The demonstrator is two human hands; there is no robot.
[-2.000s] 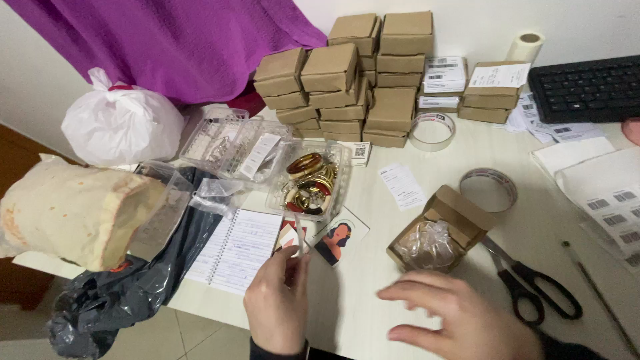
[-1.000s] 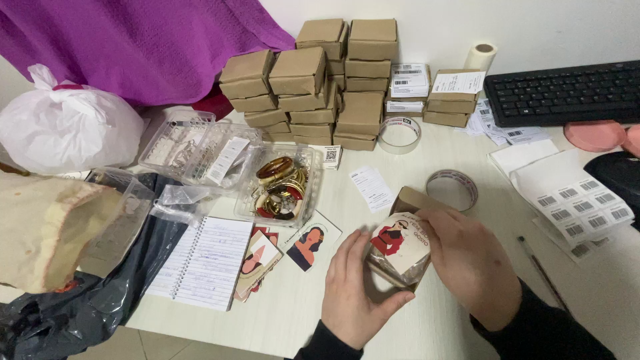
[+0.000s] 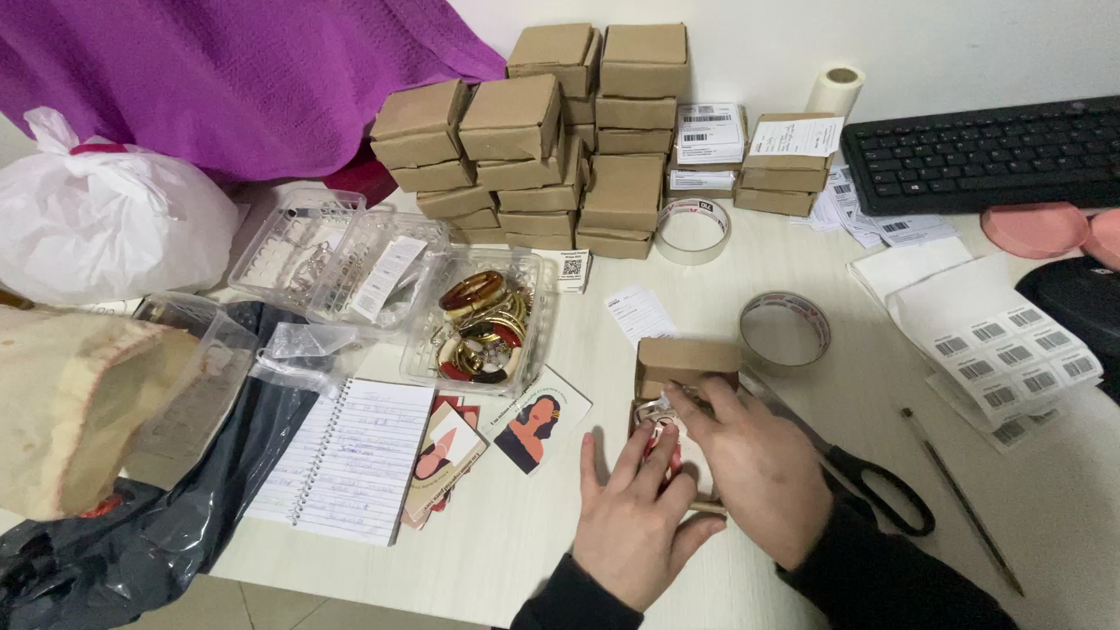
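A small open cardboard box (image 3: 687, 359) stands on the white table with its lid flap raised at the back. My left hand (image 3: 639, 516) lies over its near left part, fingertips resting on an illustrated card (image 3: 697, 459) inside the box. My right hand (image 3: 757, 464) reaches over the box from the right, its fingers at the card and at clear plastic wrapping near the back. The fingers hide most of the card and whatever lies under it. Black-handled scissors (image 3: 879, 490) lie partly beneath my right hand and sleeve.
Stacked cardboard boxes (image 3: 507, 122) stand at the back. Left of the hands are illustrated cards (image 3: 535, 424), a spiral notebook (image 3: 359, 464) and a clear tray of bangles (image 3: 481, 324). A tape roll (image 3: 783, 329), a pen (image 3: 962, 499), label sheets (image 3: 1006, 350) and a keyboard (image 3: 980, 153) are at the right.
Two seconds ago my left hand was left of the box, over the loose cards. One second ago both hands held the illustrated card at the box; now they press it down inside.
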